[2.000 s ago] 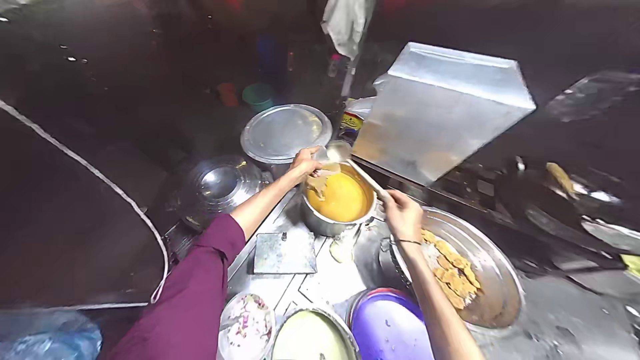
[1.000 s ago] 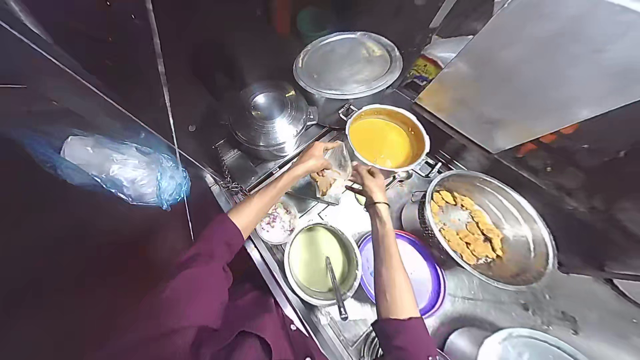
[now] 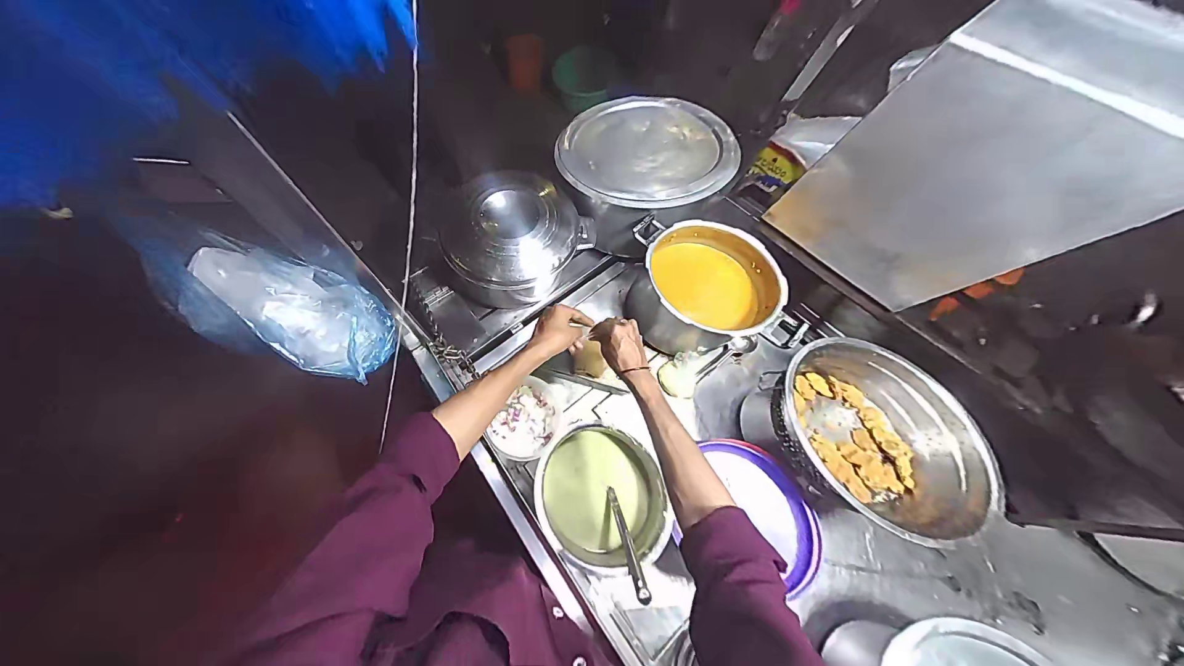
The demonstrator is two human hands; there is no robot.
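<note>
My left hand [image 3: 561,331] and my right hand [image 3: 620,344] meet in front of the pot of orange-yellow curry [image 3: 708,282], pinching the top of a small clear plastic bag [image 3: 588,359] with brownish contents. The bag hangs between my hands, partly hidden by my fingers. Just right of my right hand lies a ladle [image 3: 731,351] beside a pale, crumpled thing [image 3: 680,375]. Nearer me stand a bowl of chopped onion [image 3: 524,421] and a pot of pale green sauce [image 3: 597,490] with a spoon [image 3: 629,546] in it.
A wide steel basin [image 3: 953,462] of fried pieces and a purple-rimmed tub [image 3: 805,546] stand at right. Lidded pots [image 3: 647,153] [image 3: 509,231] stand behind. A large metal sheet [image 3: 980,157] juts in at upper right. A cord [image 3: 413,185] and a blue plastic bag [image 3: 296,310] are at left.
Two seconds ago my hands were over the curry pot, the right holding a ladle; the ladle now lies on the counter. Since one second ago, my hands have come together at the bag's top.
</note>
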